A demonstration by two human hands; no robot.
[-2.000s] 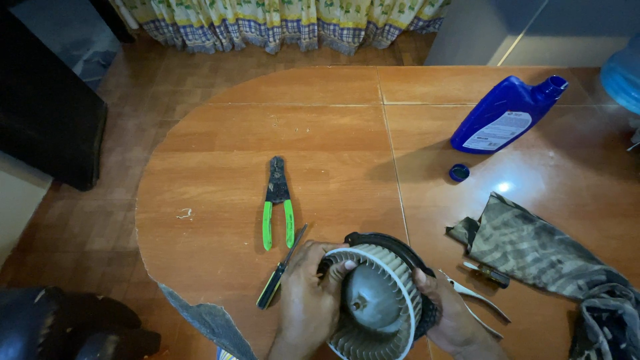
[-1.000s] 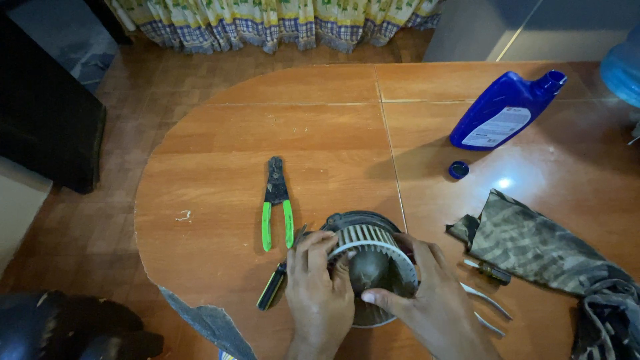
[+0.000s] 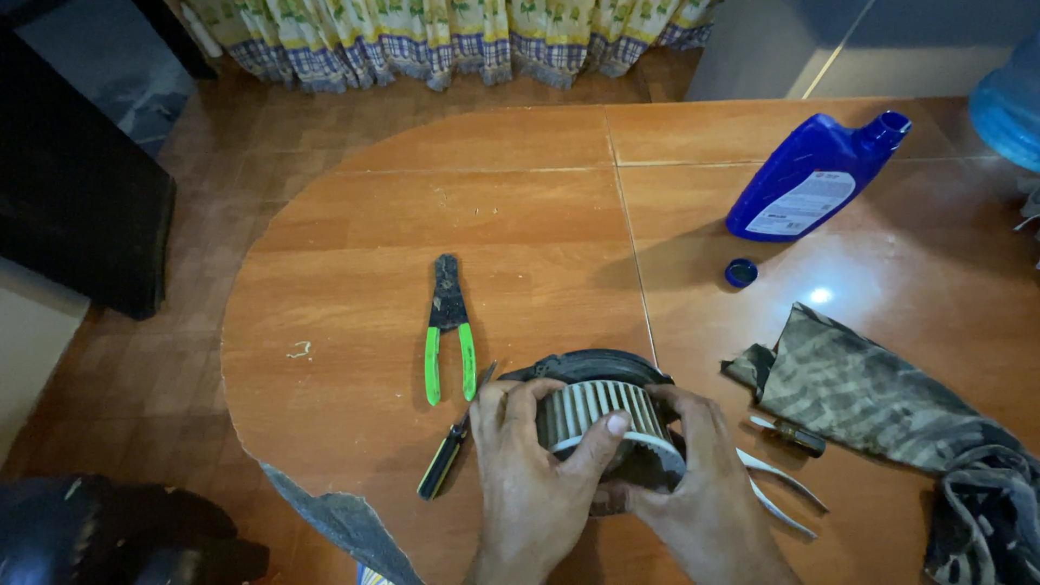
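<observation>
A blower motor's finned fan wheel (image 3: 601,410) with a black round base (image 3: 597,364) behind it is held low over the table. My left hand (image 3: 532,471) grips the wheel's left side, its thumb over the near rim. Around the right side is my right hand (image 3: 703,471), with its thumb at the lower edge. The inside of the wheel is partly hidden. Left of it lie a screwdriver (image 3: 445,459) and green-handled wire strippers (image 3: 448,325). Pliers with bare metal handles (image 3: 784,483) lie partly hidden beside my right hand.
A blue plastic bottle (image 3: 800,183) stands uncapped at the back right, its cap (image 3: 741,273) near it. A camouflage cloth (image 3: 886,398) and a small dark vial (image 3: 796,437) lie at the right. The wooden table (image 3: 349,268) has a rounded left edge with a torn covering (image 3: 337,512).
The fan wheel's open face has tilted down toward me since two seconds ago, showing more of its outer fins. My left thumb has moved onto the near rim.
</observation>
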